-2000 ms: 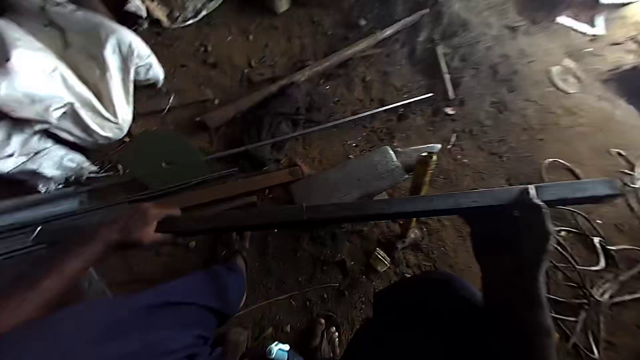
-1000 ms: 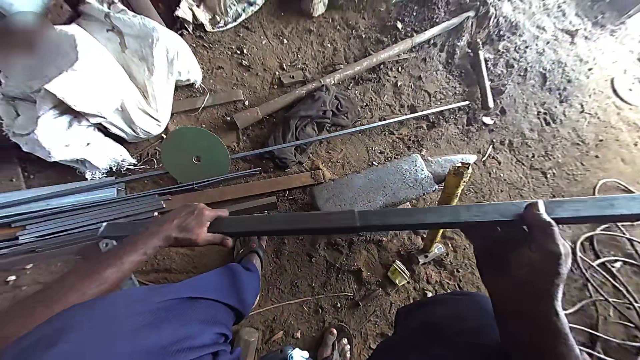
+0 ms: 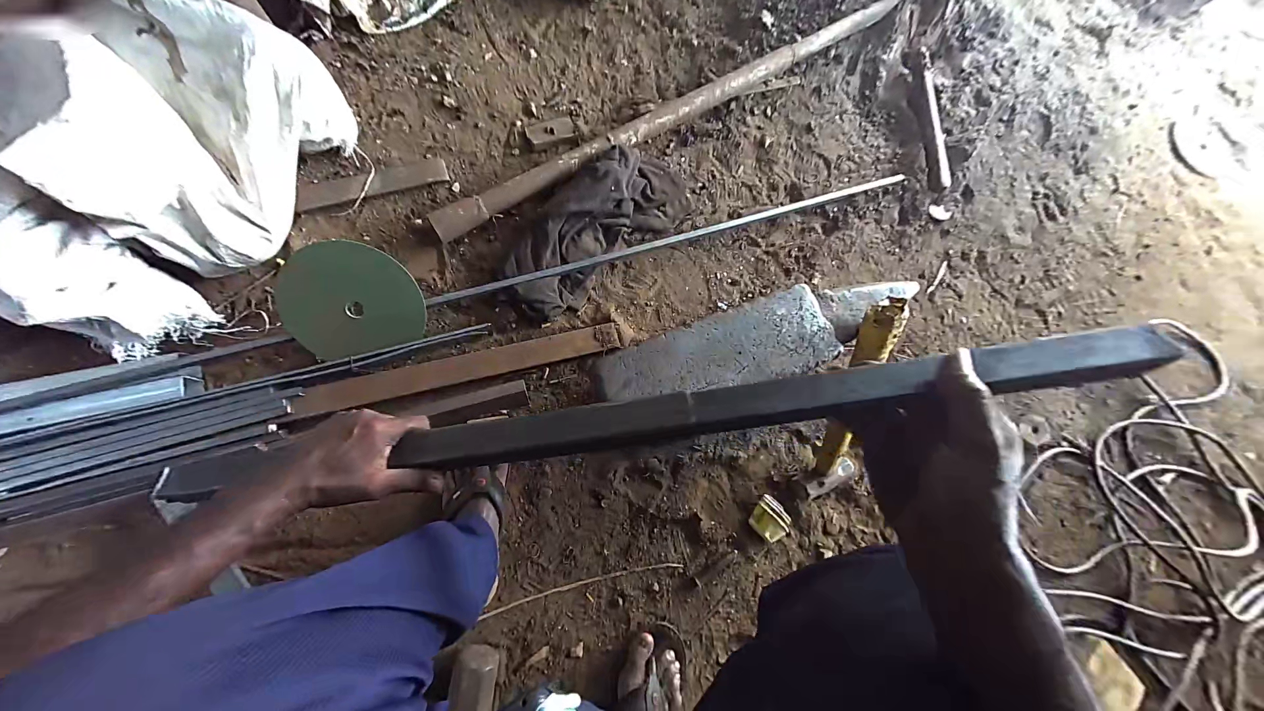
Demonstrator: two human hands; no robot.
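Note:
A long dark rectangular metal bar [image 3: 632, 423] crosses the view, its right end slightly higher than its left. My left hand [image 3: 365, 456] grips it toward the left part, where the bar continues behind the wrist. Near the right end, my right hand [image 3: 943, 425] is closed around it from below, thumb on top. Under the bar lies a grey stone block [image 3: 726, 346], and beside it a yellow metal piece [image 3: 879, 331] stands partly hidden by the bar. Left of the stone is a rusty flat bar [image 3: 464, 370].
A green cutting disc [image 3: 351, 301] lies near stacked metal bars [image 3: 118, 434]. White sacks [image 3: 227, 128] are at upper left, a dark cloth [image 3: 607, 212] and a long pole [image 3: 681, 109] beyond. Coiled cable [image 3: 1136, 494] lies at right, a hammer-like tool [image 3: 928, 118] at upper right.
The bar's right end, outside the frame a second ago, is now in view. Both hands have stayed on the bar. The view has also shifted.

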